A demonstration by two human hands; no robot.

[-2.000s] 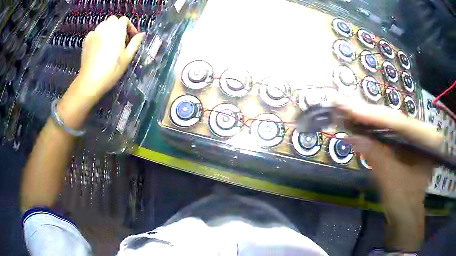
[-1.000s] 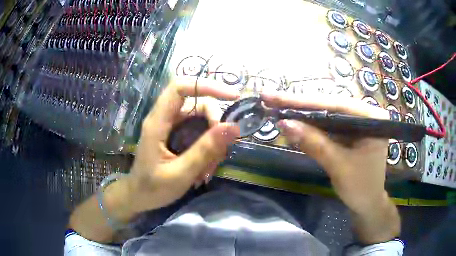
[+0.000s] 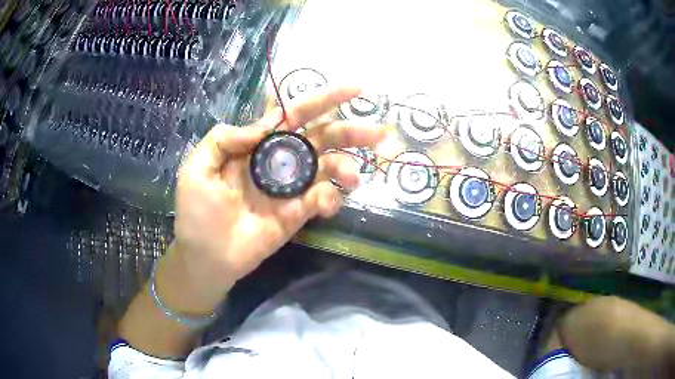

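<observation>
My left hand [image 3: 237, 189] is palm up over the front left part of the finished-side tray and holds a small black round speaker [image 3: 284, 164] with its shiny centre facing up. A thin red wire rises from the speaker. My right hand [image 3: 618, 329] is blurred at the lower right, below the tray's front edge; its fingers and anything in them cannot be made out. The blister tray [image 3: 444, 228] in front holds speakers lying flat in rows along its front and right side, joined by red wires.
The supply tray [image 3: 126, 178] at the left has dark discs [image 3: 137, 46] on edge in rows. A white sheet with small dark marks [image 3: 655, 222] is at the far right. Yellow tape [image 3: 414, 268] runs along the bench's front edge. Strong glare covers the middle of the front tray.
The right hand has left the speaker it was touching with the black stick and moved down to the lower right. The stick and its red cable no longer show. The left hand has turned open, palm up.
</observation>
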